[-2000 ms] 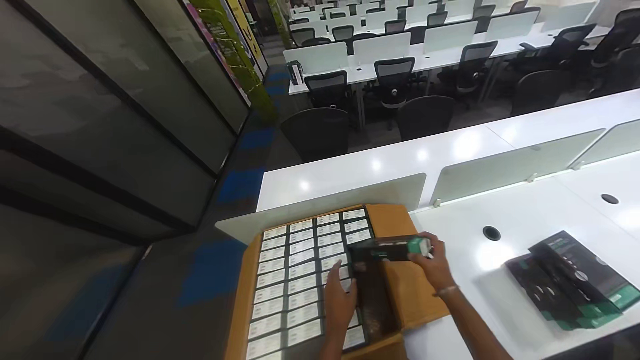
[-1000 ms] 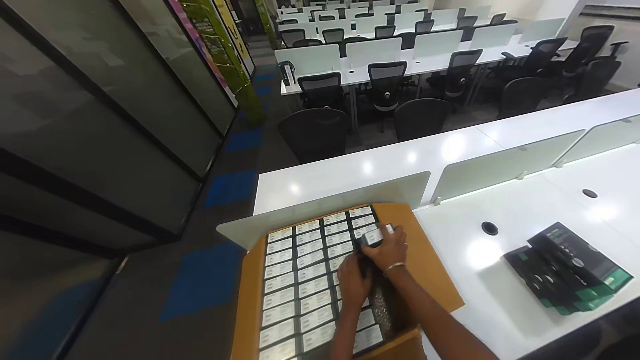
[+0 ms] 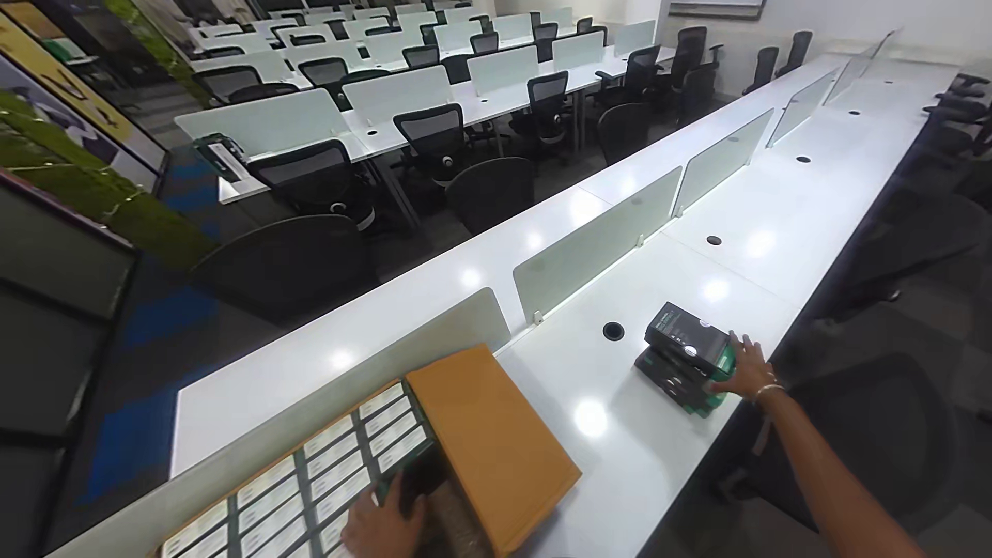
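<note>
An open cardboard carton stands on the white desk at the lower left, packed with rows of small dark boxes whose white-labelled ends face up. My left hand is down at the carton's right side, its fingers at the edge of the boxes beside a dark gap; whether it grips one cannot be told. On the desk to the right lies a stack of black and green boxes. My right hand, with a bracelet at the wrist, has its fingers spread against the green end of the stack's upper box.
Frosted divider panels run along the desk behind the carton and stack. A round cable hole lies left of the stack. Black office chairs stand at the right edge and beyond the desk.
My right hand has moved from the carton to the box stack on the right. My left hand remains at the carton. The view has swung to the right.
</note>
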